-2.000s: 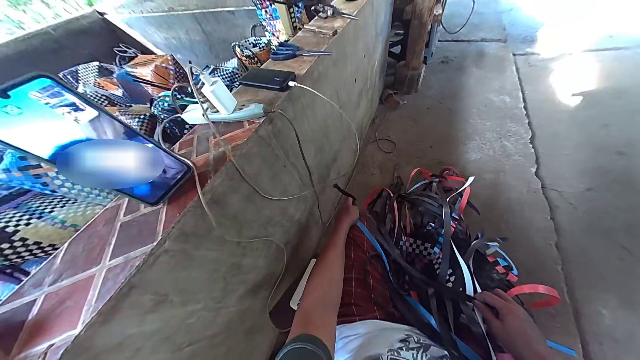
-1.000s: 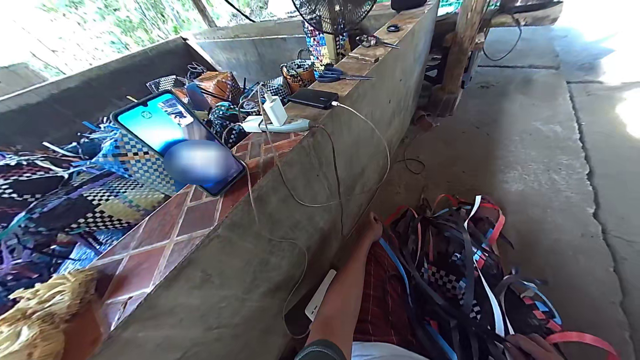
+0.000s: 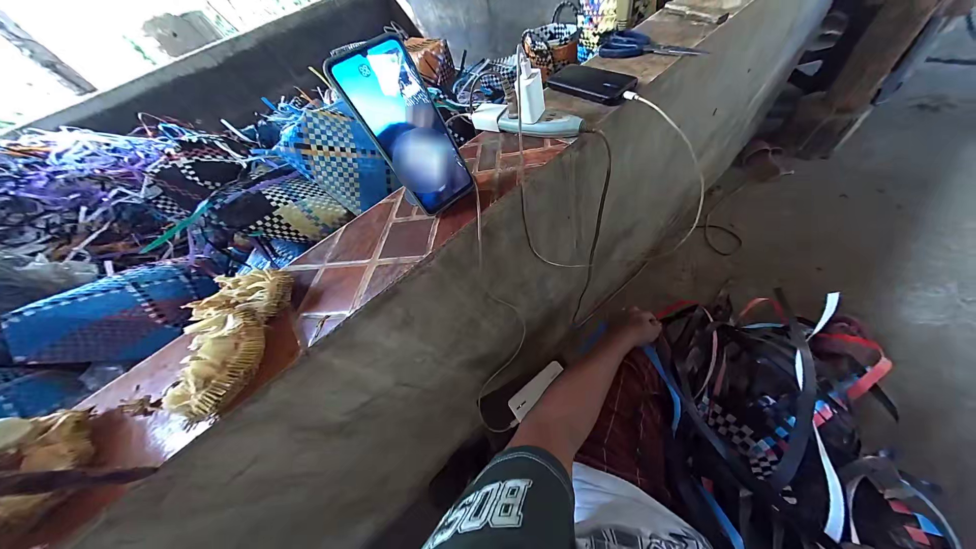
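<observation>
My left hand (image 3: 643,326) is at the left edge of a heap of plastic strips (image 3: 762,366), its fingers curled close to a blue strip; whether they grip it is too small to tell. Black, white, red and blue strips trail from a partly woven checkered piece (image 3: 743,442) on and beside my lap. A dark red checked cloth (image 3: 629,419) covers my leg under the forearm. My right hand is outside the view.
A concrete wall with a tiled top (image 3: 366,267) runs along my left. On it are a smartphone (image 3: 404,126), a power strip (image 3: 541,126), a black power bank (image 3: 592,82), scissors (image 3: 648,46) and dried plant pieces (image 3: 221,351). Woven baskets (image 3: 328,152) lie beyond. Cables hang down; a white device (image 3: 535,393) is below.
The view has swung left. My right hand, at the strips in the earlier frames, has left the view. My left hand remains near the heap's left edge.
</observation>
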